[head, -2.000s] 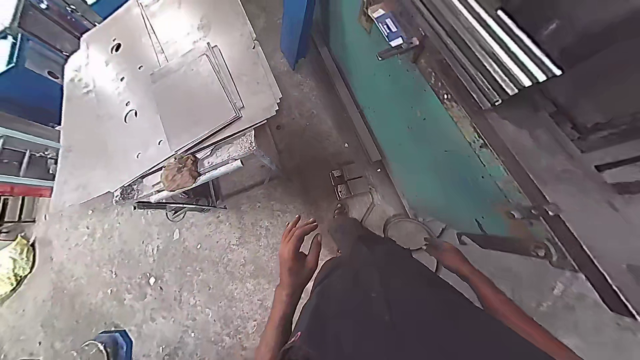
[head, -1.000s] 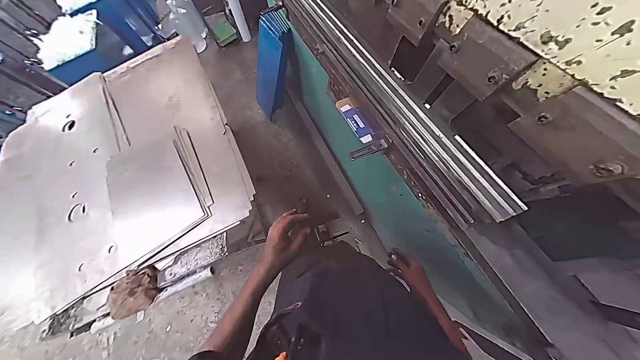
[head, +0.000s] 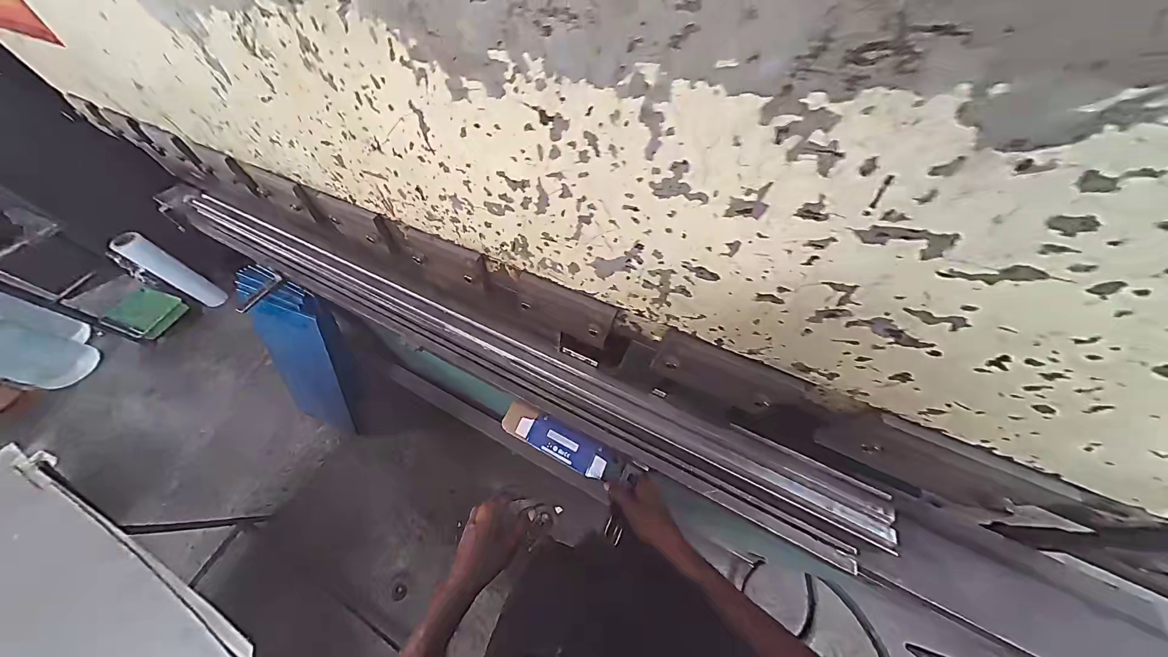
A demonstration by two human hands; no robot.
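My right hand [head: 643,511] is at the near edge of the machine bed, touching or gripping a small dark item beside a blue and white cardboard box [head: 563,445]; its fingers are blurred, so the hold is unclear. My left hand [head: 493,537] is curled low, over the floor, left of the right hand. Something small and metallic seems to be at its fingertips, too blurred to name. Long metal strips [head: 511,351] lie along the bed just beyond the box.
A large machine beam with peeling cream paint [head: 657,182] spans the far side. A blue metal stand [head: 306,365] rises at the left end. Metal sheets [head: 91,566] lie at lower left. A green object [head: 146,312] and a white cylinder [head: 169,269] are at far left.
The view has swung up toward the machine. My right hand has come from low beside my leg to the bed edge by the box. My left hand's fingers are more curled than before.
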